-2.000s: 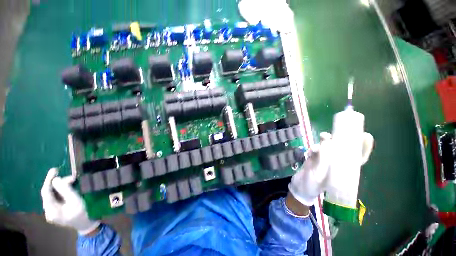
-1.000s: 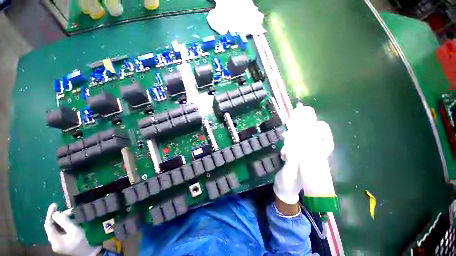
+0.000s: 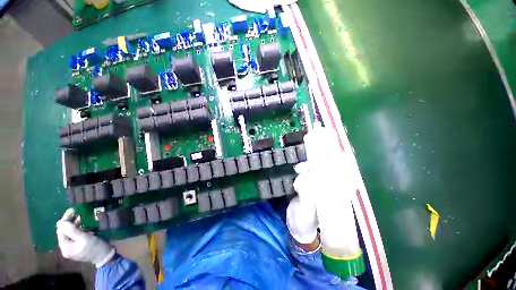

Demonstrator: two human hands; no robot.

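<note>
A large green circuit board (image 3: 226,141) crowded with dark grey blocks and small blue parts lies in front of me. My right hand (image 3: 305,209), in a white glove, holds a fat white glue syringe (image 3: 334,198) with a green rear end, over the board's right edge. Its front points away from me near the right end of the long row of grey blocks; glare hides the tip and most fingers. My left hand (image 3: 82,241), white-gloved, is beside the board's near left corner with fingers curled together. I see nothing in it.
A red-and-white rail (image 3: 370,226) runs along the board's right side. Beyond it is a green surface (image 3: 418,141) with a yellow scrap (image 3: 433,221). A white cloth (image 3: 263,4) is cut off at the top edge. A green tray (image 3: 90,17) with yellowish items stands at the far left.
My right hand has brought the syringe leftwards from over the green surface to the board's right edge. The camera view has shifted. My left hand has moved slightly off the board's corner.
</note>
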